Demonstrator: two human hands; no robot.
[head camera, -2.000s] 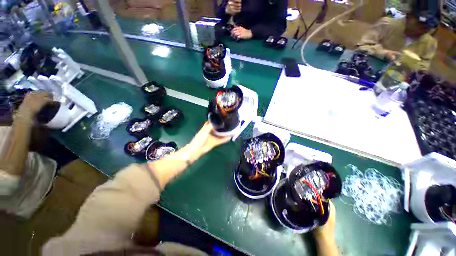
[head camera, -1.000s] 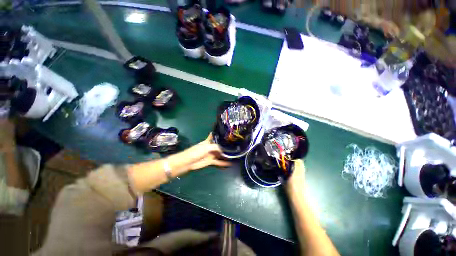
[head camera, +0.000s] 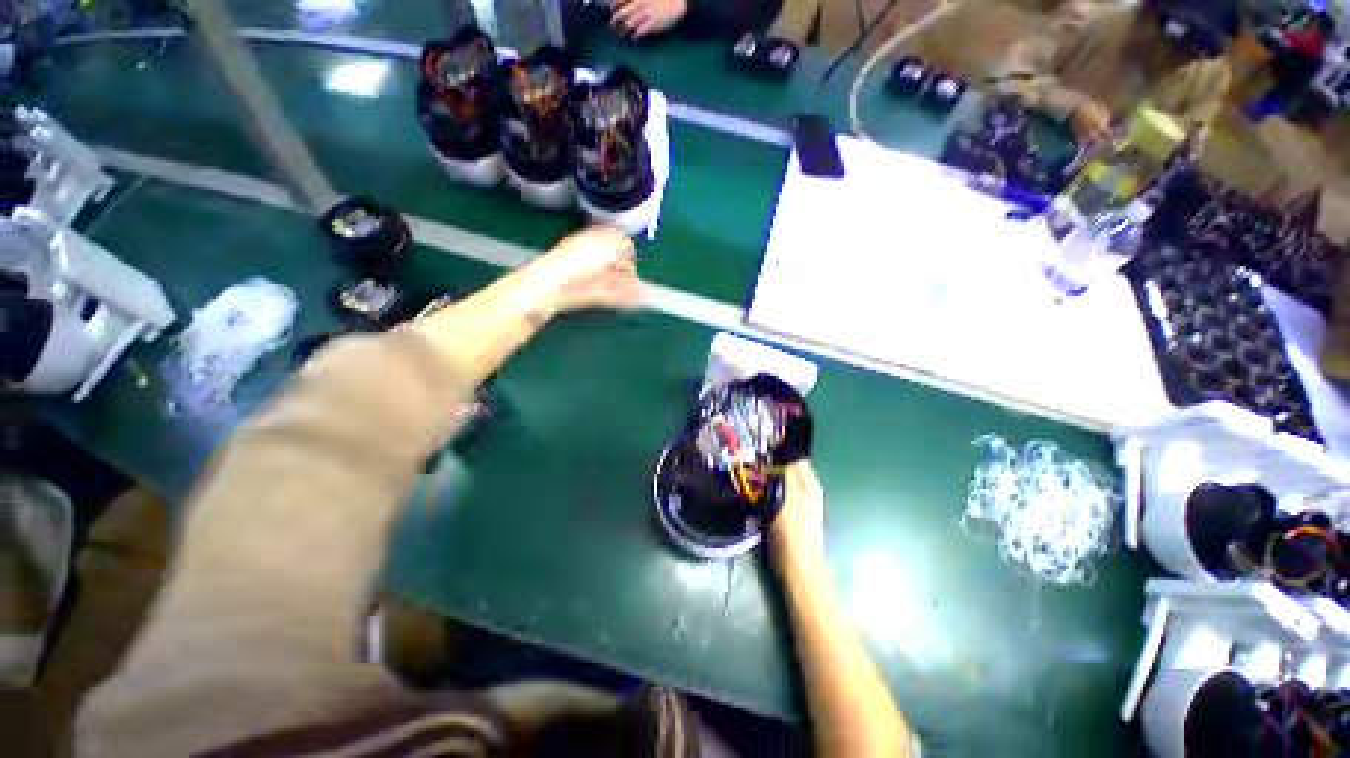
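A base housing (head camera: 711, 518), white outside and black inside, stands in front of me with a wired camera head (head camera: 752, 437) at its top. Red, yellow and orange leads show in it. My right hand (head camera: 800, 511) grips its right side, fingers partly hidden. My left hand (head camera: 592, 270) is just below a row of three similar units; the nearest is the right one (head camera: 615, 156). Its fingers look curled and blurred, and nothing shows in them.
Whitish ring piles lie at right (head camera: 1044, 507) and left (head camera: 230, 344). Small black heads (head camera: 366, 234) lie partly behind my left arm. More housings (head camera: 1184, 504) are at right and left (head camera: 74, 296). A white board (head camera: 948, 282), phone-like black object (head camera: 816, 145), bottle (head camera: 1088, 245) and dark tray (head camera: 1221, 333) are beyond.
The unit by my left hand has moved up and left to join the two in the back row. My left hand has come away from it. My right hand still holds its unit, shifted left in view.
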